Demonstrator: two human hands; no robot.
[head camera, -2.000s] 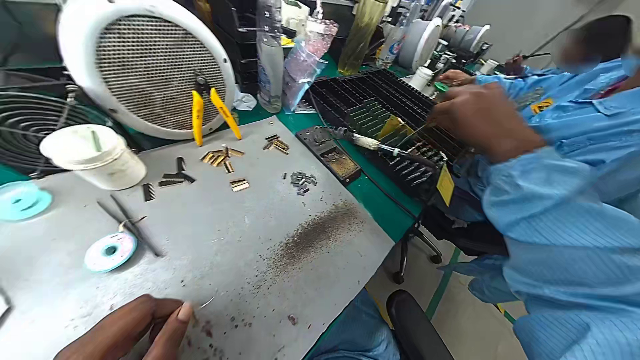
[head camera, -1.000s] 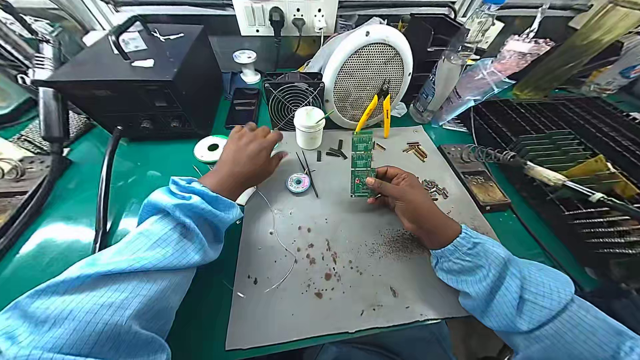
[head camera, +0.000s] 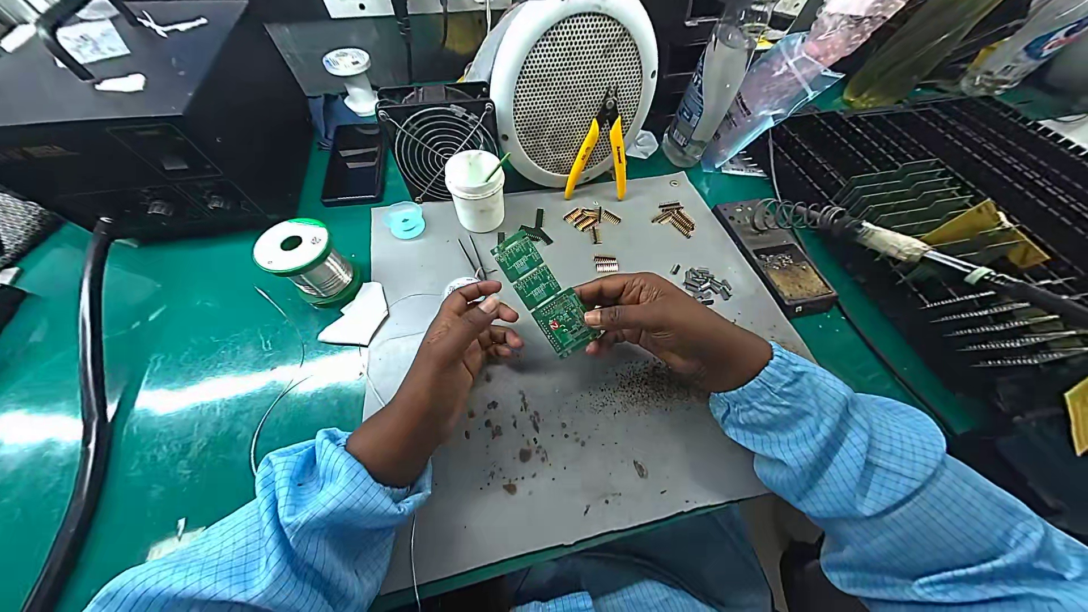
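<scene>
My right hand (head camera: 659, 327) pinches the lower end of a strip of green printed circuit boards (head camera: 537, 286) above the grey mat (head camera: 595, 476). Just left of the strip is my left hand (head camera: 467, 336), fingers apart and curled, with nothing seen in it. Behind the hands lie tweezers (head camera: 473, 257) and a small spool (head camera: 460, 287), partly hidden by my left hand. Gold pin headers (head camera: 592, 221), black connectors (head camera: 535, 229) and small grey metal parts (head camera: 707, 284) are spread on the mat. A solder wire spool (head camera: 304, 262) stands to the left.
At the back are a white tub (head camera: 474, 191), a small fan (head camera: 438, 136), a round speaker-like unit (head camera: 578, 93) and yellow-handled cutters (head camera: 598, 153). A soldering iron (head camera: 901, 242) rests at right above its tray (head camera: 786, 263), beside black racks of boards (head camera: 926, 187). A black station (head camera: 144, 110) stands left.
Since one second ago, my left hand has come from the left side to beside the boards, and the solder spool it covered shows. The board strip is now tilted. The view has moved closer.
</scene>
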